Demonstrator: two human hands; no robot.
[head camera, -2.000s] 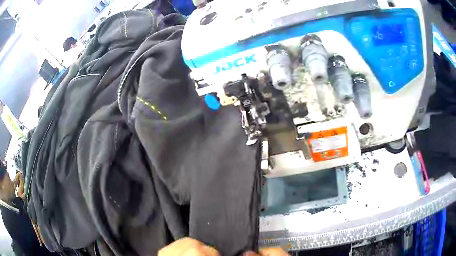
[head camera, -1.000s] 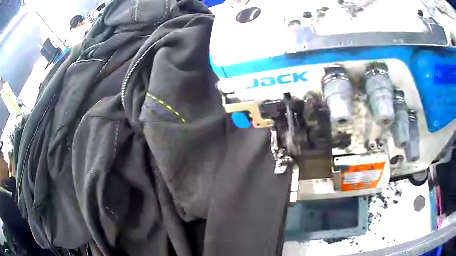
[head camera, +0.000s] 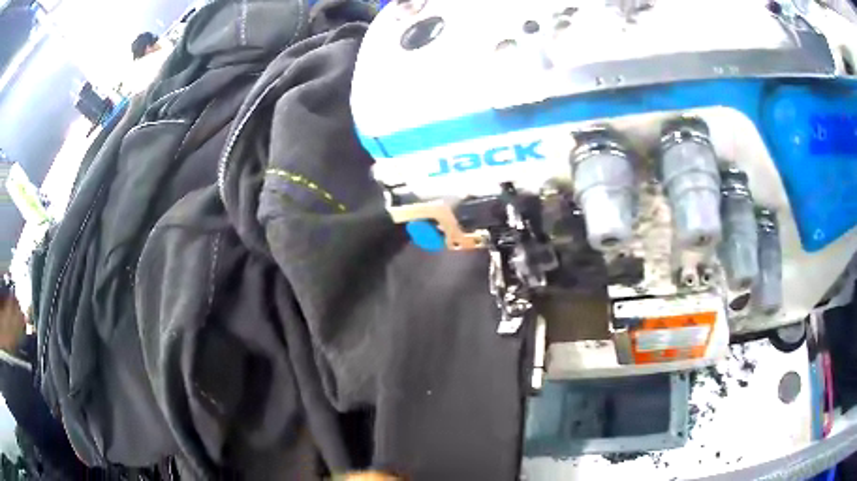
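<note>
A dark grey knit garment (head camera: 324, 310) with yellow and white stitching lies heaped from the left to the centre. Its flat panel (head camera: 451, 376) runs down from the presser foot (head camera: 510, 315) of the white and blue JACK overlock machine (head camera: 554, 94). The panel's right edge lines up with the foot. My left hand (head camera: 371, 476) shows only as a small sliver at the bottom edge, against the cloth; its fingers are cut off and I cannot tell its grip. My right hand is out of the picture.
Grey tension dials (head camera: 601, 193) stand on the machine front. A grey recessed tray (head camera: 611, 413) lies below the foot. Black lint (head camera: 742, 399) covers the white table at right. A person's arm (head camera: 11, 324) shows at the far left, and another person's head (head camera: 145, 43) at the upper left.
The view moved closer to the machine, then shifted slightly. Both hands showed at the bottom edge two seconds ago and none one second ago; now only a sliver of my left hand shows.
</note>
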